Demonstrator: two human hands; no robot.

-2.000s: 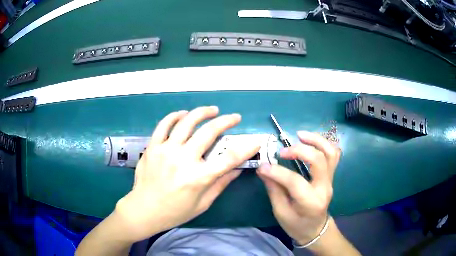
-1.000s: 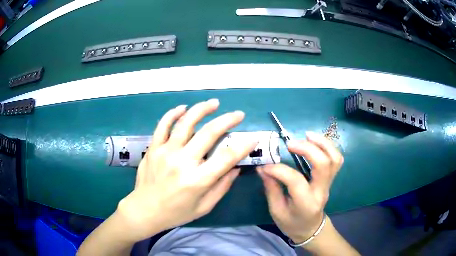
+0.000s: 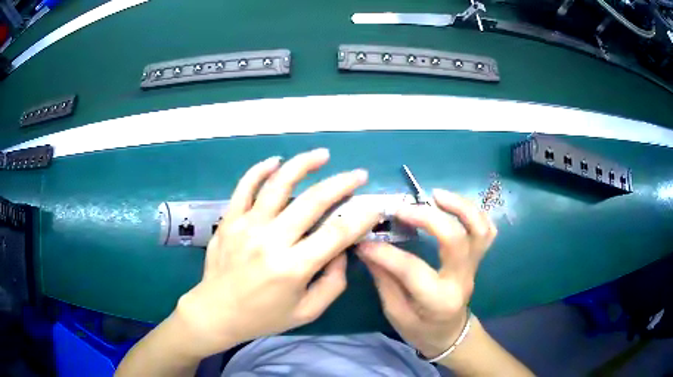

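Note:
A long pale strip housing (image 3: 177,223) lies in front of me with dark square openings near both ends. My left hand (image 3: 269,239) lies across its middle with fingers spread, the index finger and thumb on it, and hides the middle openings. My right hand (image 3: 435,269) is at the right end, fingertips and thumb at the housing's edge by the right opening. Whether a small part is between them cannot be seen. A slim pointed tool (image 3: 413,182) lies on the bench, partly hidden behind my right hand. Small copper-coloured parts (image 3: 491,194) lie in a loose pile to its right.
A stack of housings (image 3: 579,166) stands at the right. On the green belt (image 3: 310,85) beyond the white strip (image 3: 325,114) are several grey housings (image 3: 418,62). A flat metal guide arm (image 3: 402,18) is at the top. Another housing (image 3: 28,157) is at the left edge.
The housings on the belt have moved right. My right hand has shifted left onto the housing's right end and now hides most of the tool. My left hand has barely moved.

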